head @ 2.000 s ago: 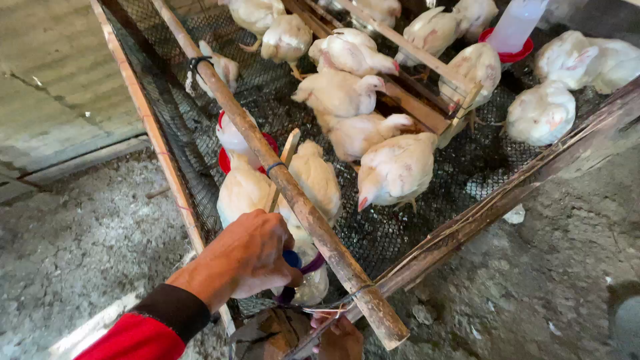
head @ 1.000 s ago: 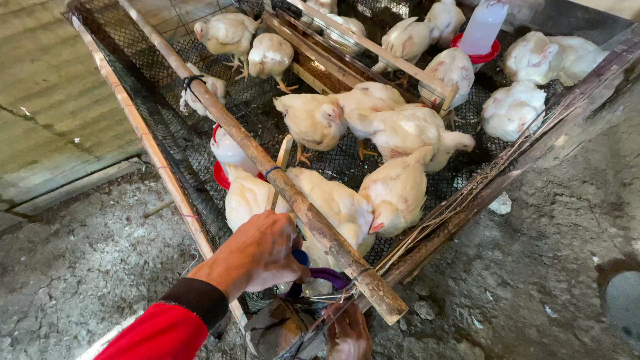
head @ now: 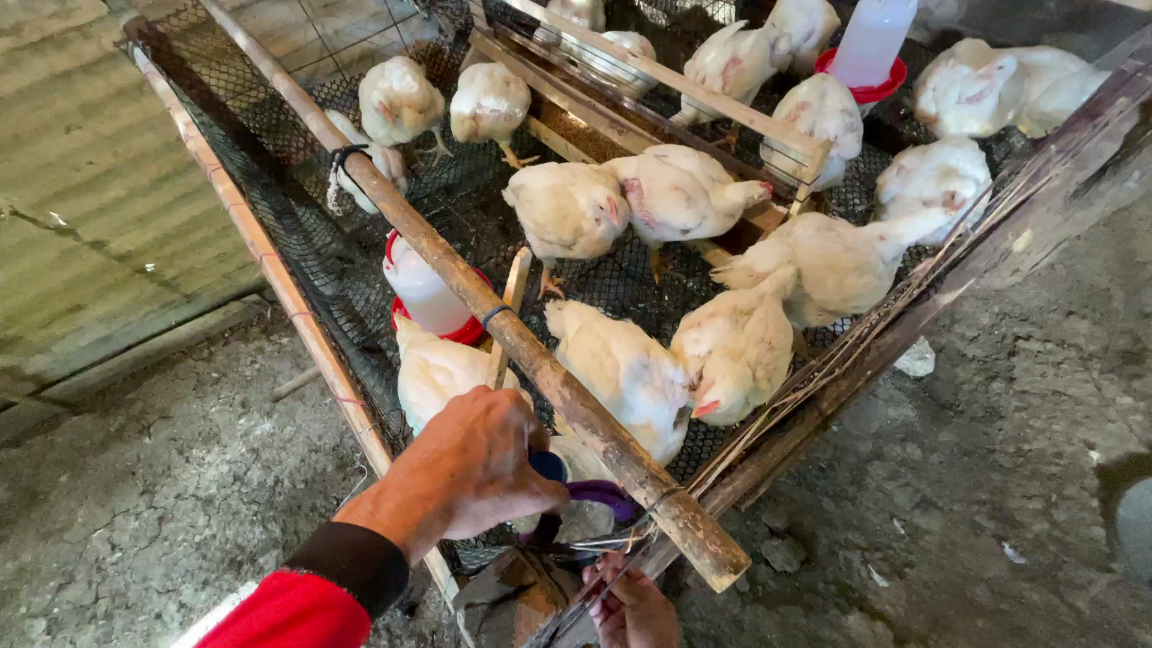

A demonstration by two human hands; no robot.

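Note:
My left hand (head: pixel 468 468), in a red sleeve with a black cuff, reaches into the netted pen's near corner. Its fingers are closed on a blue part of a plastic object (head: pixel 601 493) with a purple curved rim; a clear part shows below it, and the rest is hidden. A flat wooden stick (head: pixel 511 310) rises just behind the hand. Lower down, my right hand (head: pixel 630 605) is at the pen's corner, its fingers bent beside thin strands and the wooden rail; whether it grips them is unclear. A round wooden pole (head: pixel 540 351) crosses above the corner, right of my left hand.
White chickens (head: pixel 621 373) stand on the dark net floor, several close to my left hand. A red-and-white drinker (head: pixel 430 292) stands left of the pole, another (head: pixel 871 45) farther back. A wooden feed trough (head: pixel 576 112) lies between them. A rough rail (head: pixel 837 387) edges the right side.
Several chickens have shifted; one that stood near the trough has come nearer the right rail. My right hand shows more at the corner than two seconds ago. My left hand stays on the blue part.

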